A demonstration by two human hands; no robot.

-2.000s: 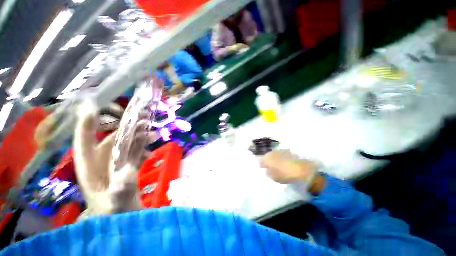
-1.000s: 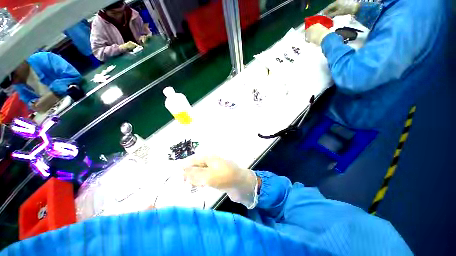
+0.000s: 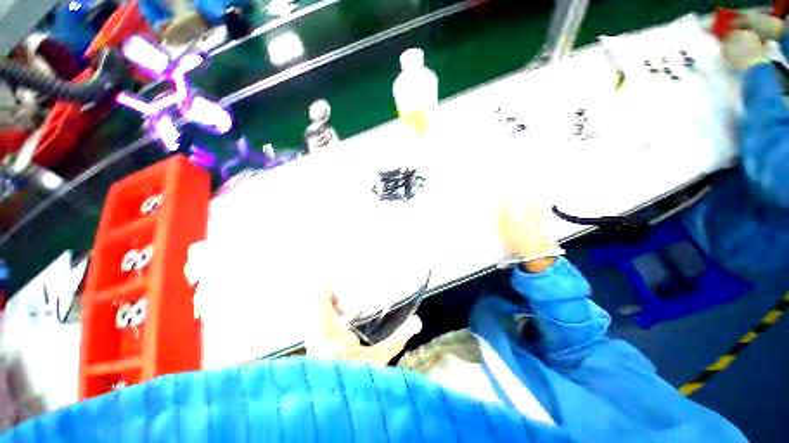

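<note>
My left hand [image 3: 350, 344] is low at the table's front edge, partly cut off by my blue smock. It holds a shiny dark earphone unit [image 3: 381, 324] between thumb and fingers, with a thin curved loop rising from it. My right hand [image 3: 526, 232] is gloved, pale and overexposed against the white table [image 3: 285, 216], near the front edge. Its fingers blur into the white, so I cannot tell whether it holds anything. A loose pile of small black parts [image 3: 399, 184] lies mid-table.
A red tray [image 3: 176, 260] with white figure-eight parts stands left. Behind the pile are a clear dispenser bottle [image 3: 320, 130] and a white-yellow squeeze bottle [image 3: 416, 91]. A black curved band [image 3: 597, 220] lies over the front edge. Another worker's blue sleeve [image 3: 766, 121] is far right.
The view has swung left, showing more of the red tray. My left hand with the dark unit has come into view. My right hand has moved right, away from the black pile.
</note>
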